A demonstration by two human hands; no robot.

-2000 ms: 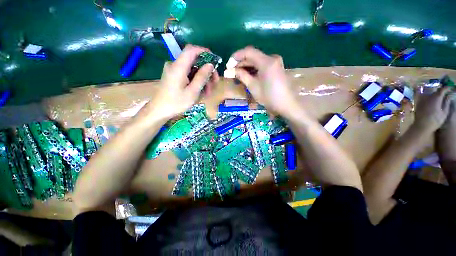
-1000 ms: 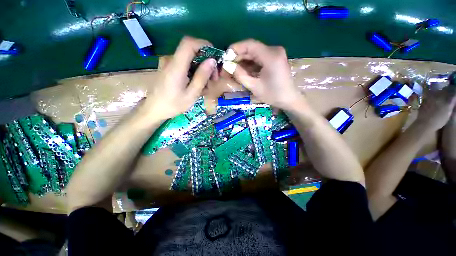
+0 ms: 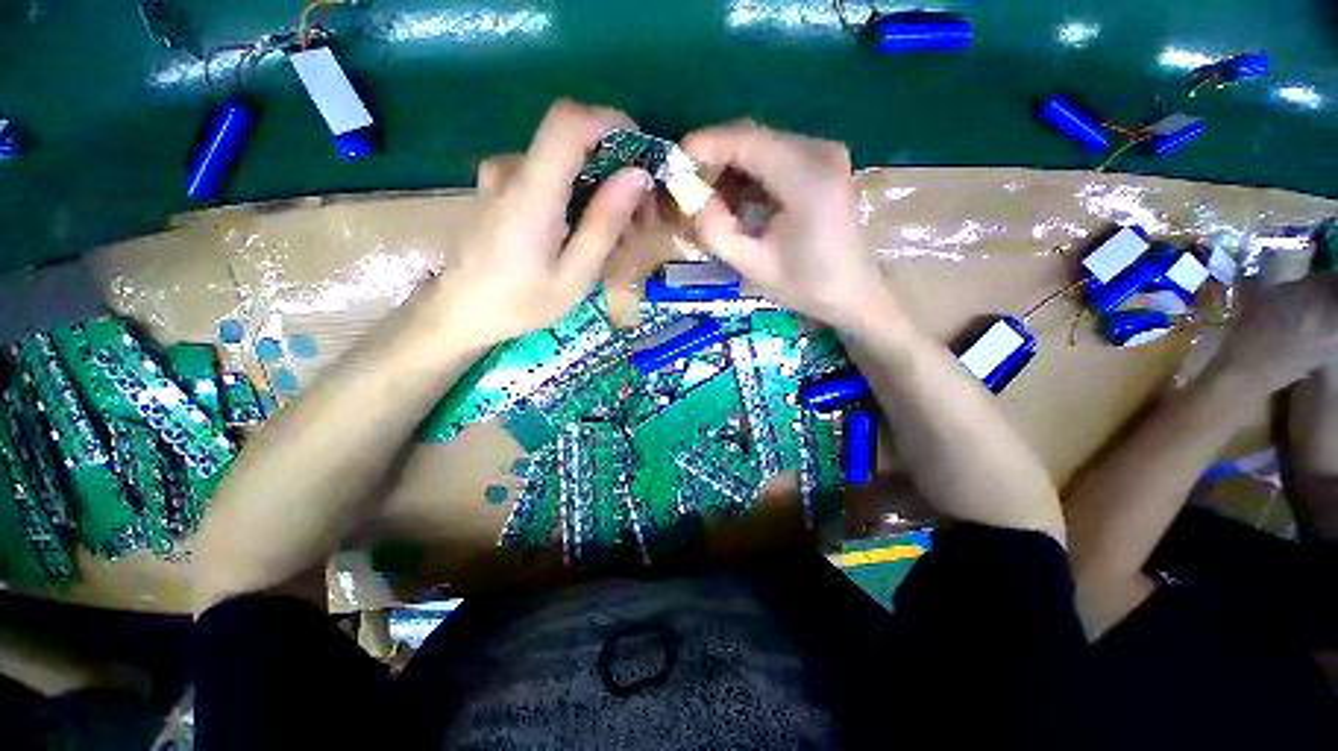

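My left hand [image 3: 546, 235] holds a small green circuit board [image 3: 628, 148] dotted with silvery parts, above the cardboard's back edge. My right hand [image 3: 785, 220] is at the board's right end, with cream-white covers [image 3: 685, 185] on its thumb and finger. The fingertips meet at the board; whether they pinch a plug or wire is too small to tell. Below the hands, blue battery packs [image 3: 693, 280] lie on a pile of green PCB strips [image 3: 594, 477].
A second pile of PCB strips [image 3: 110, 433] lies at the left. Wired batteries [image 3: 332, 91] lie on the green belt [image 3: 616, 59]. More batteries with white labels [image 3: 993, 352] lie on the cardboard [image 3: 917, 257] at the right, beside another person's arms [image 3: 1196, 411]. Small round discs [image 3: 302, 346] lie left of centre.
My right hand has moved left, bringing its covered fingertips against the board. The batteries at the left of the belt have shifted left.
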